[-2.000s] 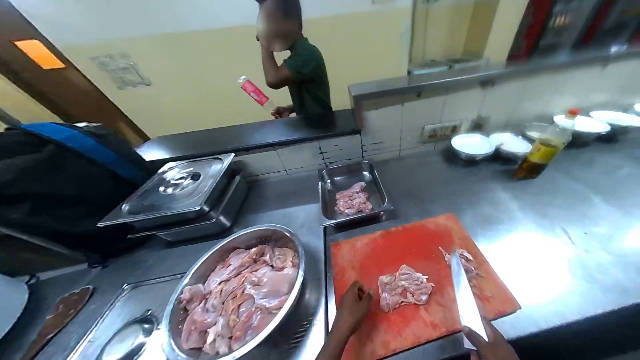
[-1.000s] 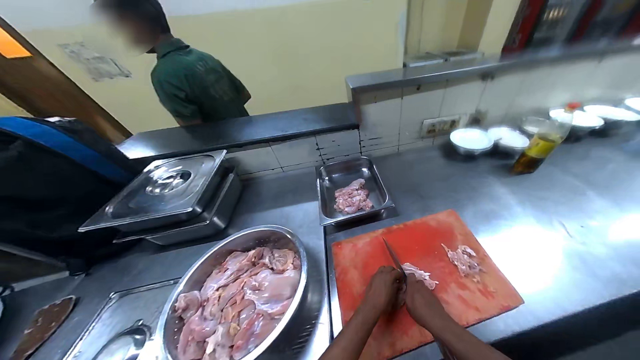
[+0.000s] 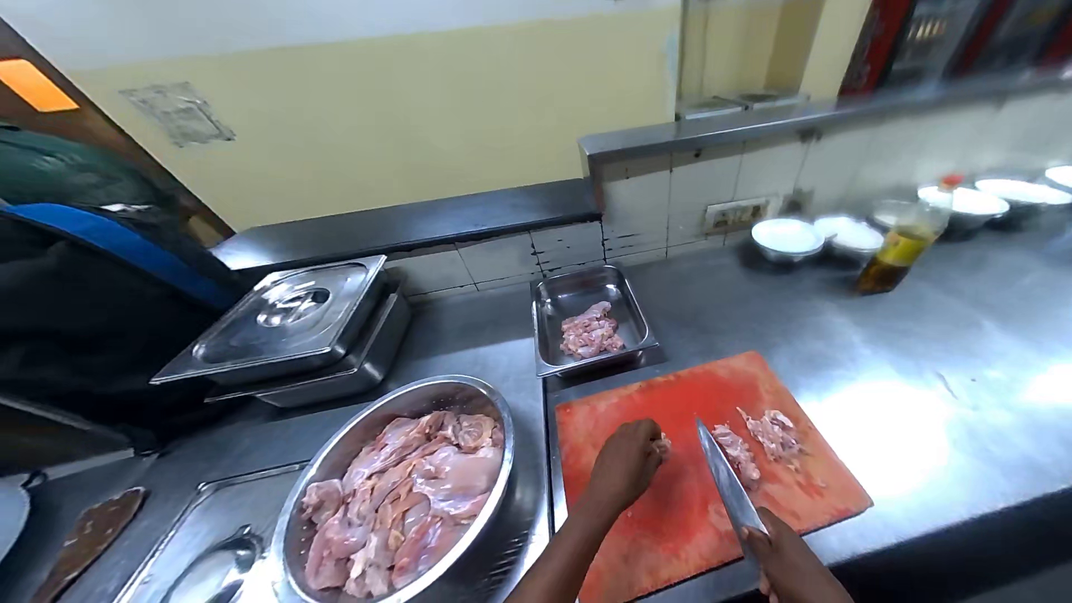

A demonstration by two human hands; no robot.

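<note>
My right hand (image 3: 775, 548) grips the handle of a kitchen knife (image 3: 727, 477), its blade low over the red cutting board (image 3: 603, 544). Just right of the blade lies a strip of raw chicken (image 3: 737, 456), and beyond it a small heap of scraps (image 3: 775, 435). My left hand (image 3: 630, 465) is closed round a small piece of raw chicken (image 3: 663, 445) on the board's left half. Behind the board, a steel pan (image 3: 543, 335) holds cut chicken pieces (image 3: 591, 332). On the left, a large steel bowl (image 3: 502, 469) is filled with raw chicken (image 3: 410, 502).
Lidded steel pans (image 3: 285, 318) stand behind the bowl. A brown wooden spatula (image 3: 96, 536) lies far left. White bowls (image 3: 787, 239) and an oil bottle (image 3: 900, 255) stand at the back right. At the left edge, a person's green clothing (image 3: 75, 172) shows behind a dark bag (image 3: 100, 310).
The knife has moved right, away from my left hand; a second ago both hands were together at the chicken. The person in green has moved left, mostly behind the bag.
</note>
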